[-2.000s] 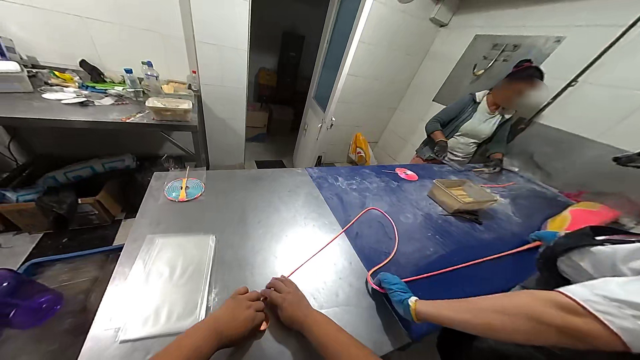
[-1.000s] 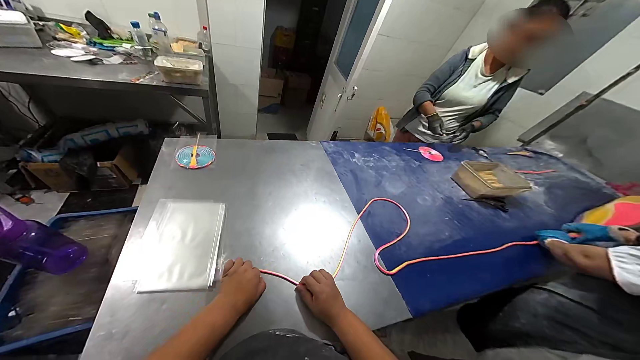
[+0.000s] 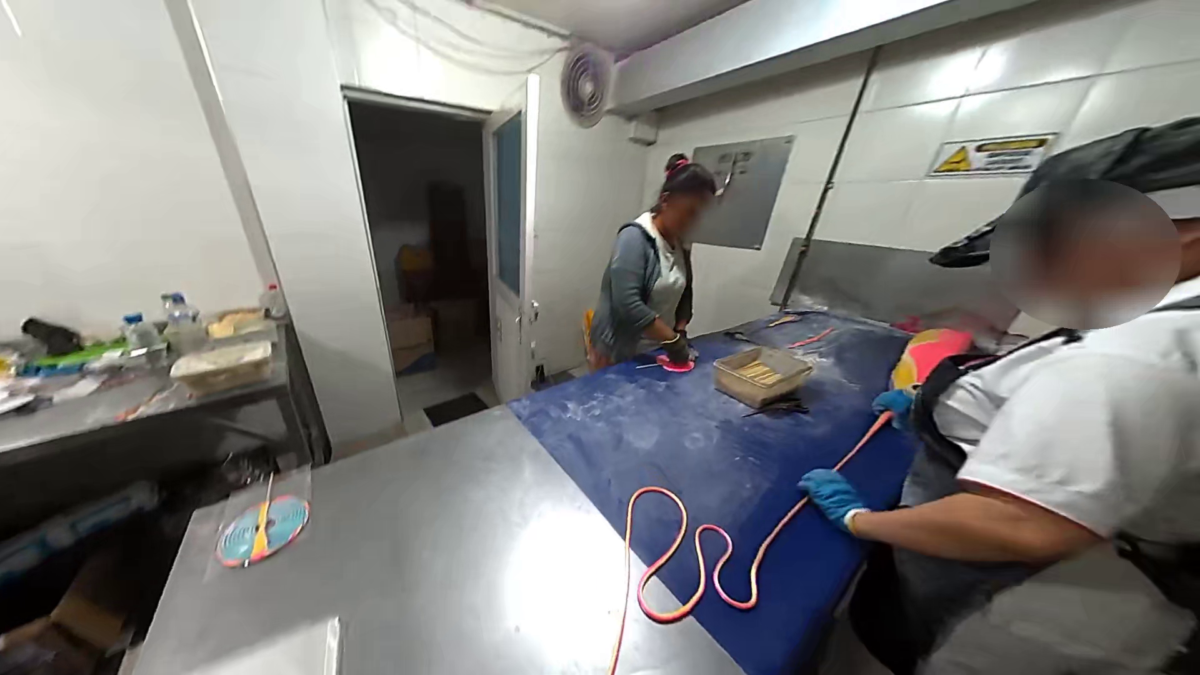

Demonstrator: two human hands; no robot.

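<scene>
Neither my left hand nor my right hand shows in the head view. A pink and orange candy-like rope (image 3: 689,600) winds in loops from the bottom edge over the metal tabletop (image 3: 403,534) and the blue mat (image 3: 600,441). A co-worker's blue-gloved hands (image 3: 832,499) hold its far stretch, which leads to a large pink and yellow mass (image 3: 937,354). At the left corner of the table lies a flat blue spiral disc on a stick (image 3: 263,530), on clear film. The corner of a stack of clear plastic sheets (image 3: 291,656) shows at the bottom.
A tub of sticks (image 3: 761,375) stands on the mat, with dark tools beside it. Across the table a person in dark gloves touches a pink disc (image 3: 675,364). One co-worker stands close at the right. A side counter (image 3: 141,412) holds bottles and a container.
The view has tilted up and my hands have left it. The rope now lies in more loops on the mat. The far person's hand has come down onto the pink disc.
</scene>
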